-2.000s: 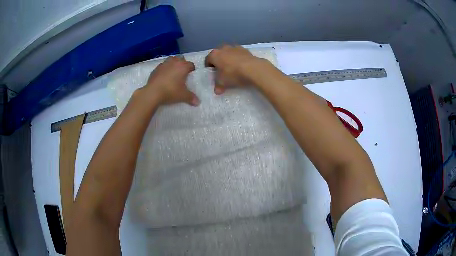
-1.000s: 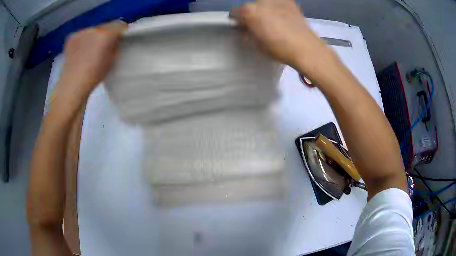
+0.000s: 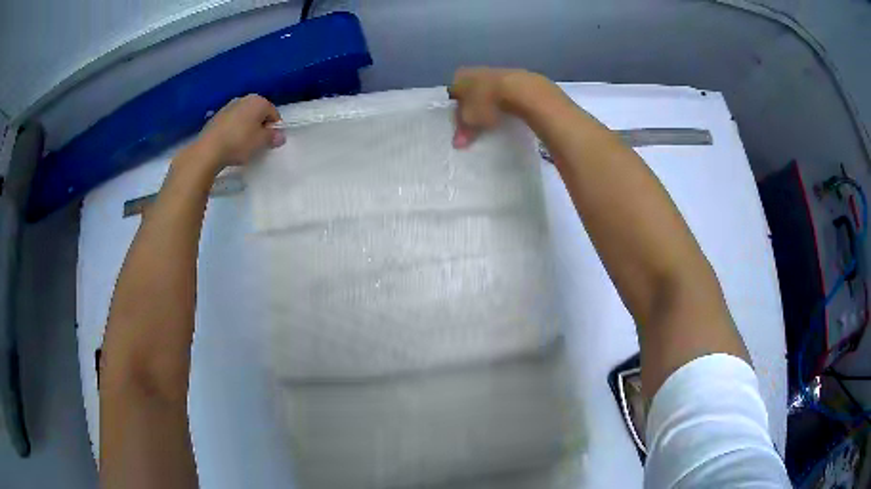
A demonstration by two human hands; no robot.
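A beige, coarse-woven fabric panel (image 3: 406, 277) lies lengthwise on the white pressing table (image 3: 234, 382), with several creases across it. Its near end runs out of the picture, and it is slightly blurred. My left hand (image 3: 239, 132) pinches its far left corner, and my right hand (image 3: 482, 100) pinches its far edge toward the right. The steam iron (image 3: 630, 406) is at the lower right, mostly hidden by my right forearm and sleeve.
A metal ruler (image 3: 669, 137) lies along the far side, its middle under the cloth. A long blue padded object (image 3: 210, 91) is beyond the far left edge. Equipment with a red edge (image 3: 821, 258) and blue hoses stands at right. A dark bar (image 3: 11, 287) is at far left.
The fabric, lifted and blurred a second ago, now lies lower over the table. My hands were close together at its far edge two seconds ago and are now wide apart.
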